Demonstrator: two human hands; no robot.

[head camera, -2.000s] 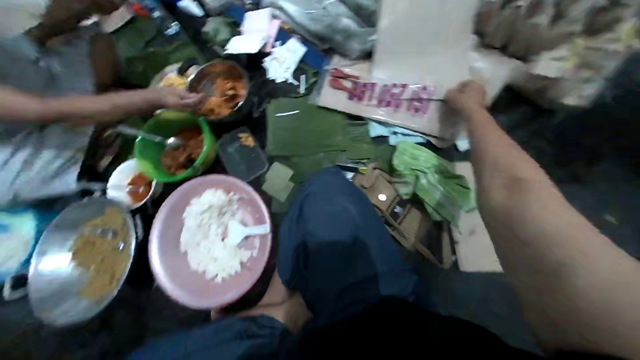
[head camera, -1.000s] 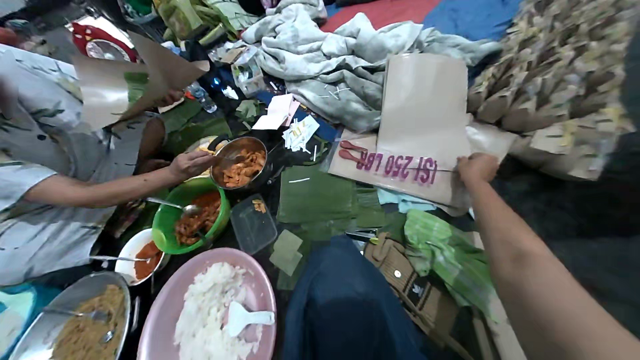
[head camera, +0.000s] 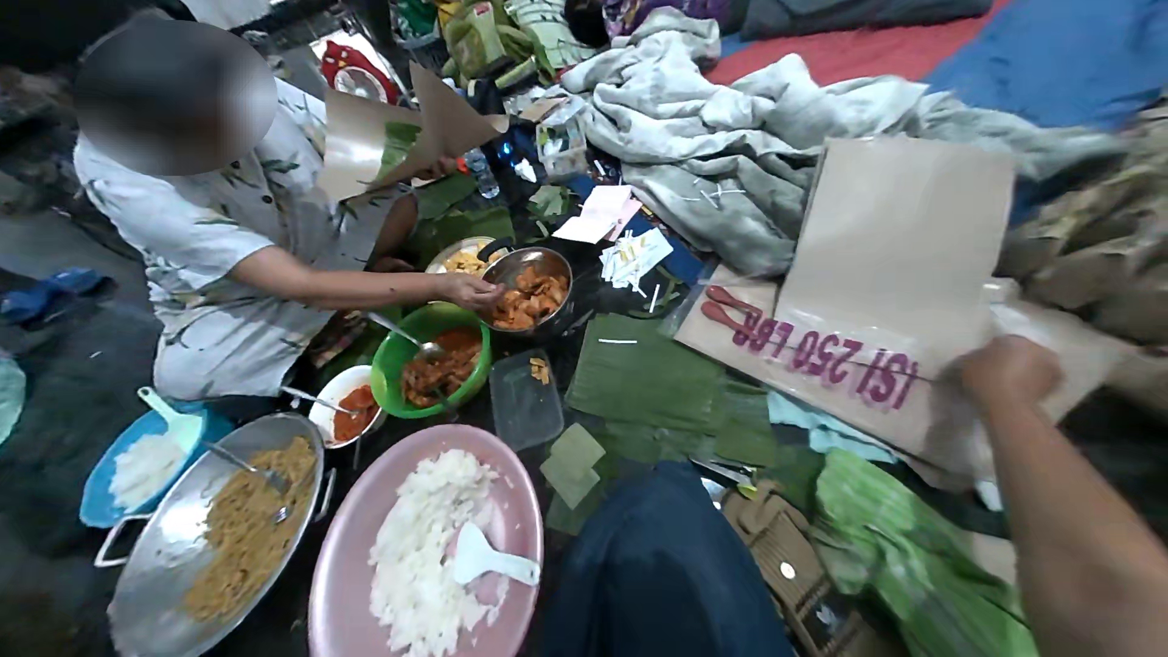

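My right hand (head camera: pixel 1011 376) rests with curled fingers on the right edge of a stack of brown wrapping paper in a clear plastic wrapper (head camera: pixel 821 365) that bears printed writing. Whether it grips the stack is unclear. A loose brown paper sheet (head camera: pixel 903 219) lies over the stack. My left hand is out of view. Left of the stack are cut banana leaves (head camera: pixel 648 374). Near my knee, a pink basin (head camera: pixel 333 566) holds white rice (head camera: pixel 429 529) and a white rice paddle (head camera: pixel 488 558).
A seated person holds leaf-lined brown paper (head camera: pixel 365 141) and reaches to a metal pot (head camera: pixel 568 292). Nearby are a green bowl (head camera: pixel 388 365), a white bowl (head camera: pixel 324 415), a plastic container (head camera: pixel 525 415) and a large metal pan (head camera: pixel 151 584). A brown bag (head camera: pixel 776 547) lies beside my knee.
The view has shifted, bringing more of the seated person into sight. That person's brown paper has come into view since the oldest frame. My right hand stays at the paper stack's edge.
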